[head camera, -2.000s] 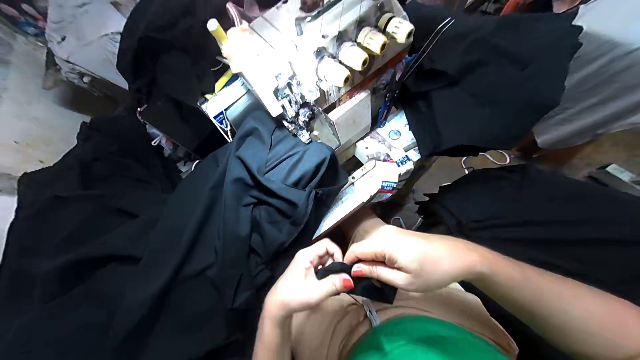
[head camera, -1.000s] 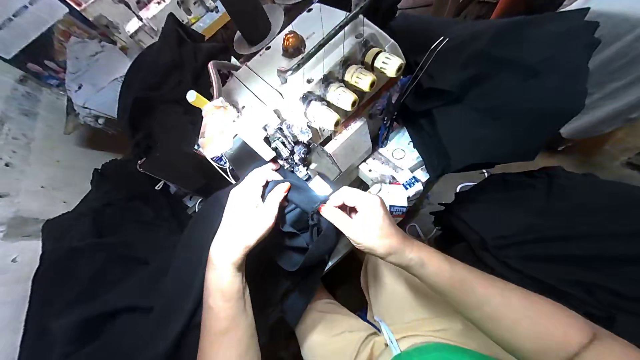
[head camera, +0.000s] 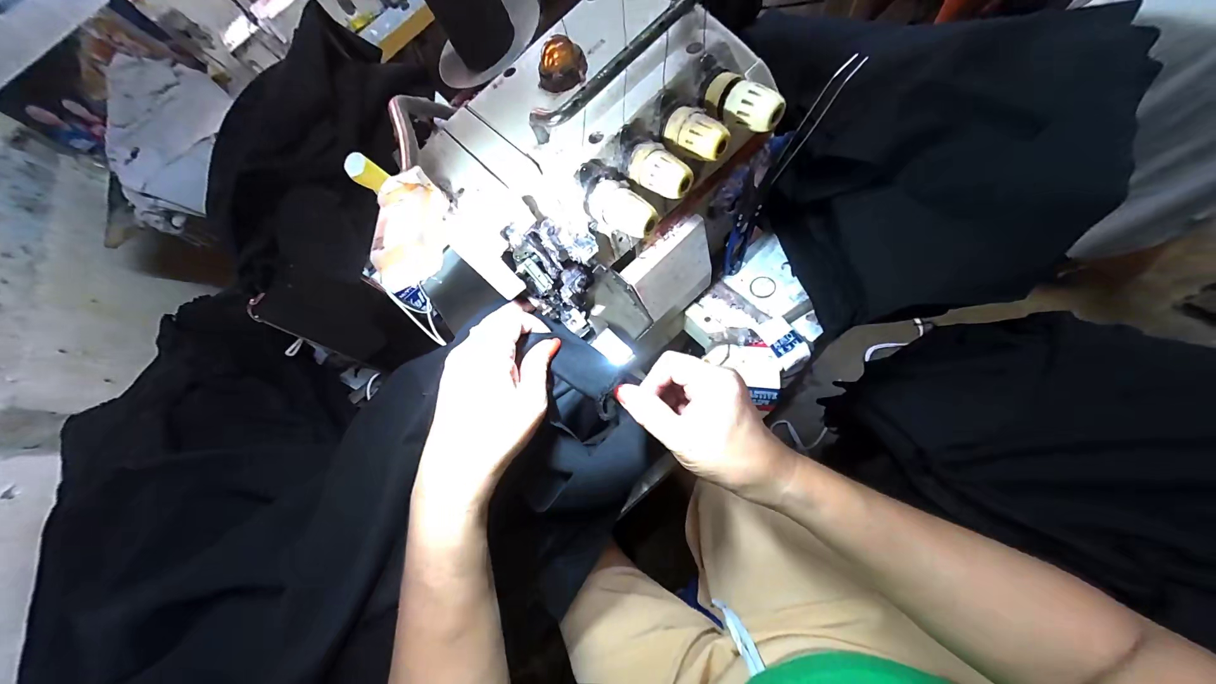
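A serger sewing machine (head camera: 532, 123) with several cream tension knobs stands in front of me, its lamp lighting the needle area. Black fabric (head camera: 579, 446) runs from the presser foot area (head camera: 560, 275) down over my lap and off to the left. My left hand (head camera: 494, 389) grips the fabric just left of the foot, thumb on top. With thumb and forefinger, my right hand (head camera: 698, 408) pinches the fabric edge just right of and below the foot. The needle tips cannot be made out.
Tweezers (head camera: 817, 119) stand upright at the machine's right side, by small boxes bearing writing (head camera: 760, 356). Black fabric pieces lie at the upper right (head camera: 959, 161) and lower right (head camera: 1035, 427). More black cloth (head camera: 218, 494) spreads on the left. A yellow-tipped item (head camera: 366, 171) sticks up near the lamp.
Both hands, close together over my lap two seconds ago with a small black piece, have moved up to the machine's foot and apart. Over the last second they have stayed about there.
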